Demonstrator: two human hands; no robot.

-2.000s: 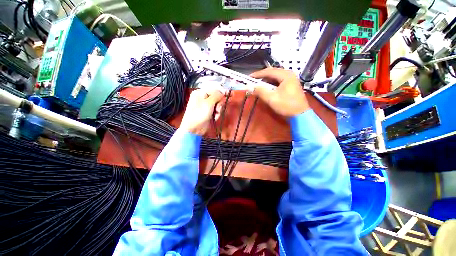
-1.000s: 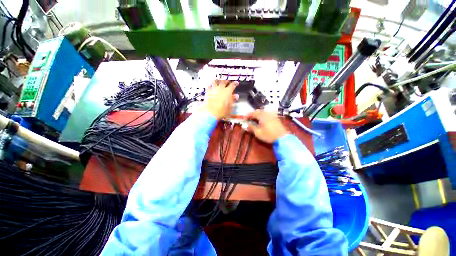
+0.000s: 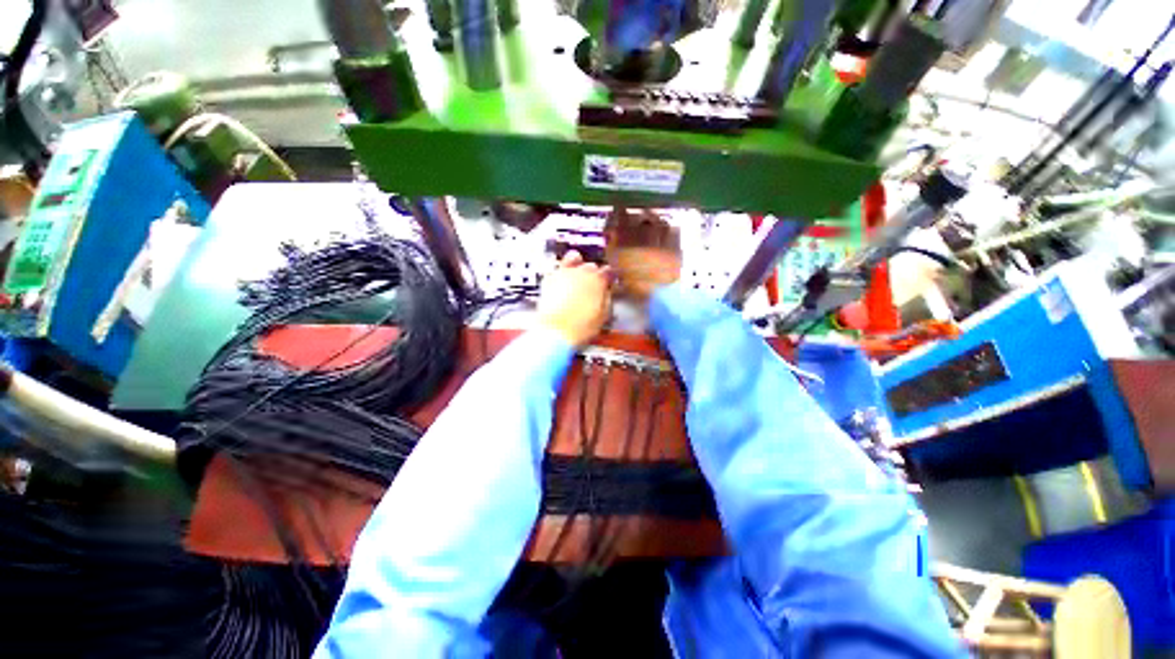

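My left hand [image 3: 575, 299] is at the mould area under the green platen, its fingers bent; what it touches is hidden. My right hand [image 3: 644, 255] reaches further in under the platen, blurred, beside the left; its fingertips and anything in them cannot be made out. The silver loading bar [image 3: 626, 359] lies on the far edge of the reddish-brown board [image 3: 644, 421], with several black cables hanging from it towards me. Neither hand is on the bar. A long black cable bundle [image 3: 619, 487] crosses the board under my forearms.
The green platen [image 3: 496, 165] hangs above my hands, with steel posts [image 3: 445, 245] beside them. Looped cables [image 3: 419, 290] lie at left. The control panel [image 3: 805, 267], a blue tray [image 3: 840, 376] and a blue machine cabinet [image 3: 986, 373] are at right, with a wooden stool [image 3: 1093, 621] below.
The platen shows higher above the mould. Both hands have left the bar, which now lies on the board's far edge. My right hand has moved forward under the platen. The view has shifted.
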